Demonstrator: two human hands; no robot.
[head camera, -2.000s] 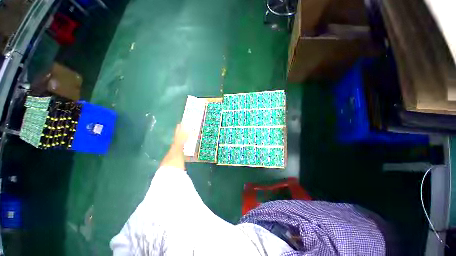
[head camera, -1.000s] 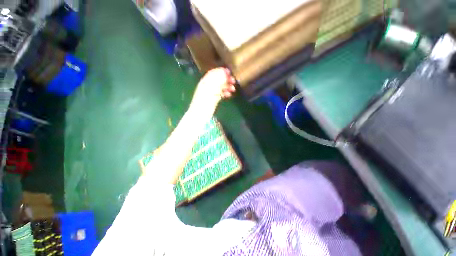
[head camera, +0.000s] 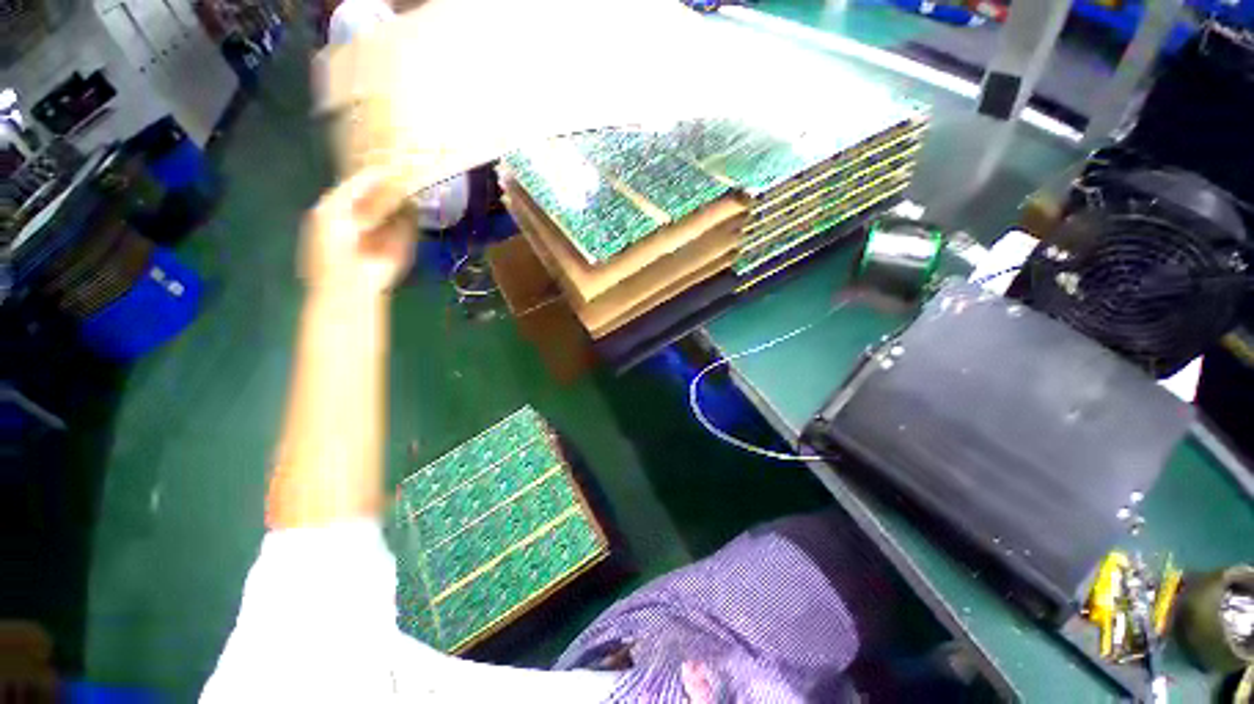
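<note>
My left hand (head camera: 360, 234) is raised at upper left, blurred, with its fingers closed on the near left corner of a large pale sheet (head camera: 605, 62). The sheet is washed out by glare and is lifted and tilted over the tall stack of boards (head camera: 626, 193). Green panelled boards show on top of that stack, with brown cardboard layers at its left part and board edges at its right. The sheet hides the back of the stack. My right hand is not in view.
A lower stack of green boards (head camera: 502, 523) stands by my knee. On the bench (head camera: 777, 351) are a solder spool (head camera: 901, 257) with a looping wire, a black work plate (head camera: 1011, 426), a fan (head camera: 1148, 282), yellow-handled tools (head camera: 1111, 591) and a round pot (head camera: 1224, 619).
The view has swung toward the bench. My left hand has moved from the lower stack to the tall stack and now holds the pale sheet up, uncovering green boards.
</note>
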